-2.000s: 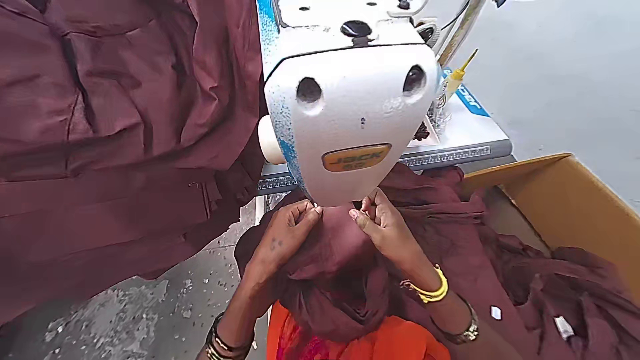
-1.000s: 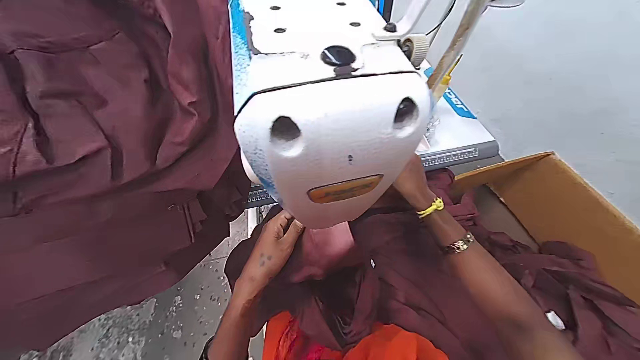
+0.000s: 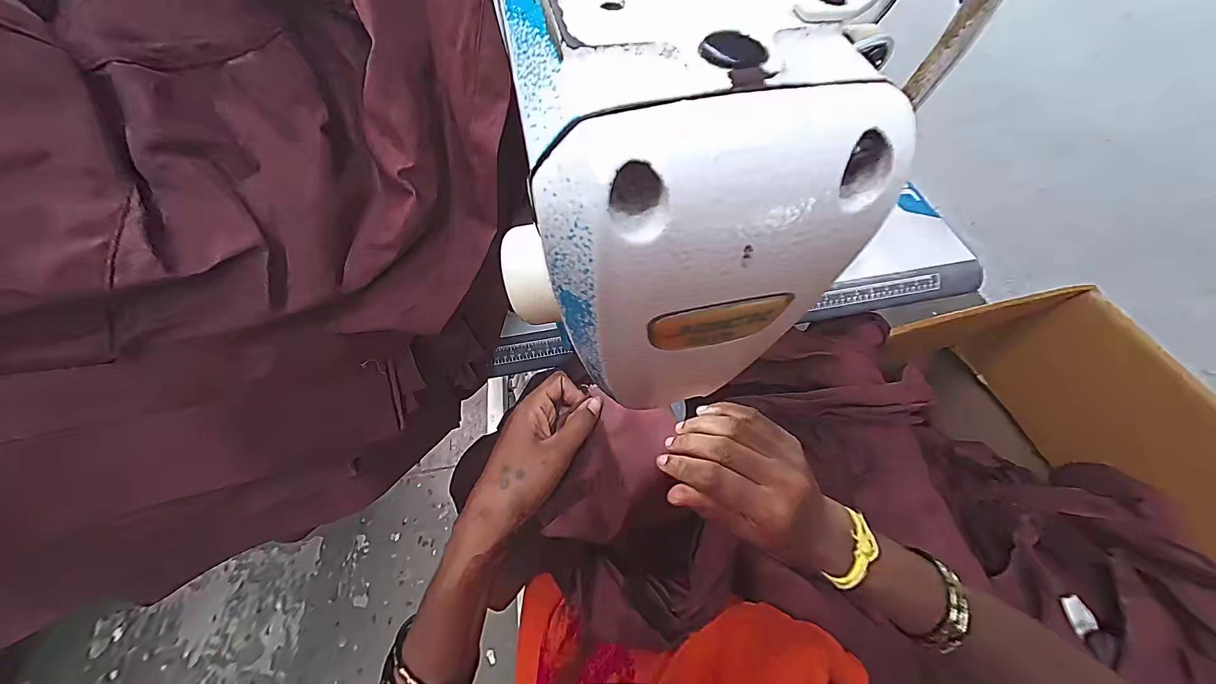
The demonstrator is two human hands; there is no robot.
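The white and blue head of a Jack sewing machine [image 3: 722, 247] fills the upper middle and hides the needle area. Below its left edge, my left hand [image 3: 532, 446] pinches the edge of a maroon cloth [image 3: 617, 465] between thumb and index finger. My right hand [image 3: 750, 484], with a yellow band at the wrist, lies by the same cloth just below the machine head. Its fingers are bent and slightly spread; whether they grip any fabric cannot be made out. The cloth drapes down over orange clothing [image 3: 779, 636] on the lap.
A large bundle of maroon fabric [image 3: 237, 209] hangs at the left. At the right stands an open cardboard box [image 3: 1092, 380], with more maroon fabric [image 3: 1026, 532] in and before it. The machine bed [image 3: 912, 256] carries a printed ruler along its edge.
My right hand was partly behind the right side of the machine head one second ago; it has come back down to the cloth in front. My left hand remains at the cloth's left edge.
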